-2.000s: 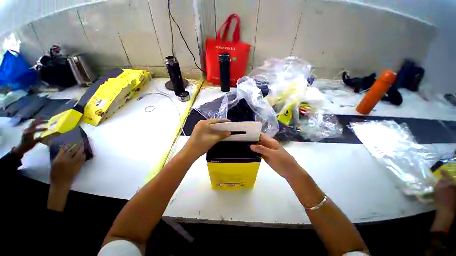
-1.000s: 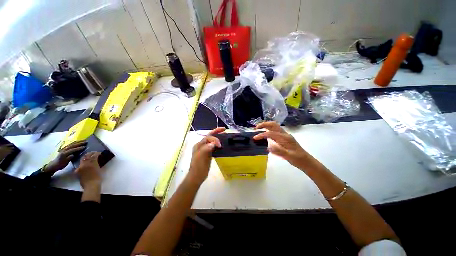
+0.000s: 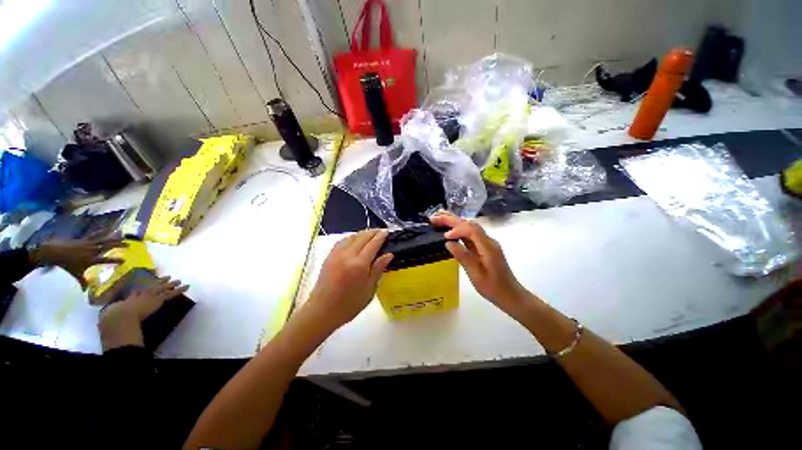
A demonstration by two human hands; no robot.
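A yellow retail carton (image 3: pixel 419 290) with a black top band stands upright on the white table in front of me. Its black top panel (image 3: pixel 417 246) is down, with a dark raised shape on it that looks like a carry handle, black on black. My left hand (image 3: pixel 352 268) is at the top's left side, fingers on its edge. My right hand (image 3: pixel 475 250) is at the right side, fingertips on the top's back right part. Both hands hold the carton between them. The fingers partly hide the lid.
Behind the carton is an open clear bag (image 3: pixel 420 180) with a dark mass inside. A yellow edge strip (image 3: pixel 303 255) runs at left. A neighbour's hands work on a box (image 3: pixel 132 264) further left. Flat clear bags (image 3: pixel 703 198) lie at right; flasks and a red tote (image 3: pixel 378 88) stand behind.
The pale slotted flap that stood up two seconds ago is folded down into a black lid. Since one second ago my hands have moved closer in over the top. The view has shifted slightly.
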